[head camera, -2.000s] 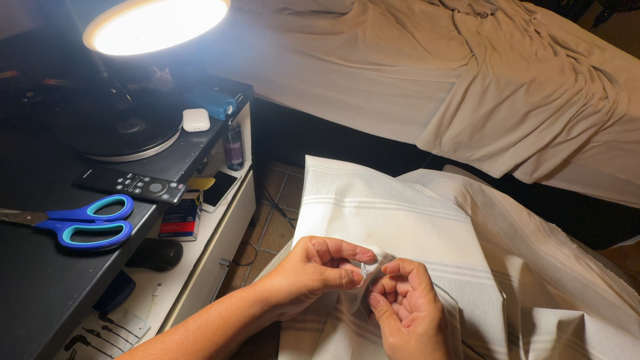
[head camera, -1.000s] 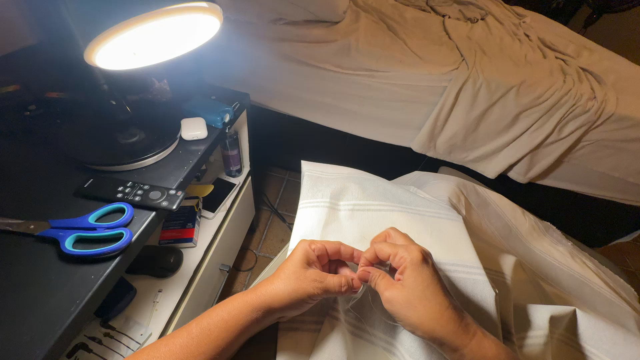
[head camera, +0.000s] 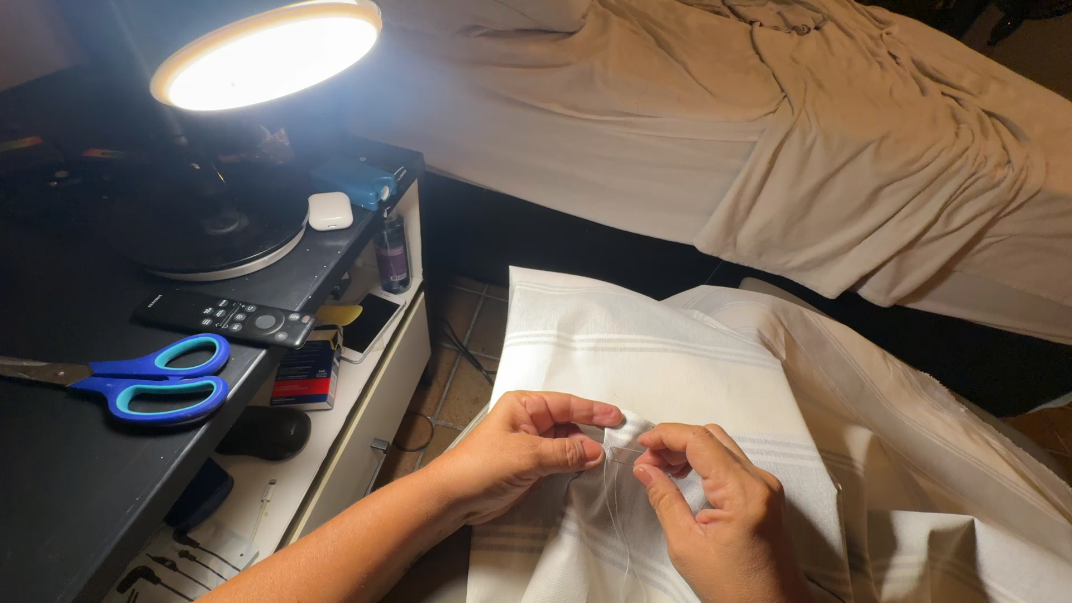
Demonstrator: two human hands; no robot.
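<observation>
A white cloth with grey stripes (head camera: 645, 343) lies spread in front of me. My left hand (head camera: 544, 444) pinches a small fold of it between thumb and fingers. Close by on the right, my right hand (head camera: 712, 494) has its thumb and index finger bent near the fold. Fine white thread (head camera: 615, 511) runs from the fold and hangs down over the cloth; a thin strand also stretches toward the right fingertips. Whether a needle is between those fingertips is too small to tell.
On the black tabletop at left are blue-handled scissors (head camera: 172, 377), a remote control (head camera: 226, 318), a white earbud case (head camera: 329, 211) and a lit lamp (head camera: 268, 54). The shelf below holds a phone (head camera: 371, 325), a box (head camera: 308, 368) and cables. Behind stands a bed with a beige cover (head camera: 846, 151).
My hands were together at the fold one second ago; now the right hand is a little apart from the left, and the pinched fold and hanging thread show between them.
</observation>
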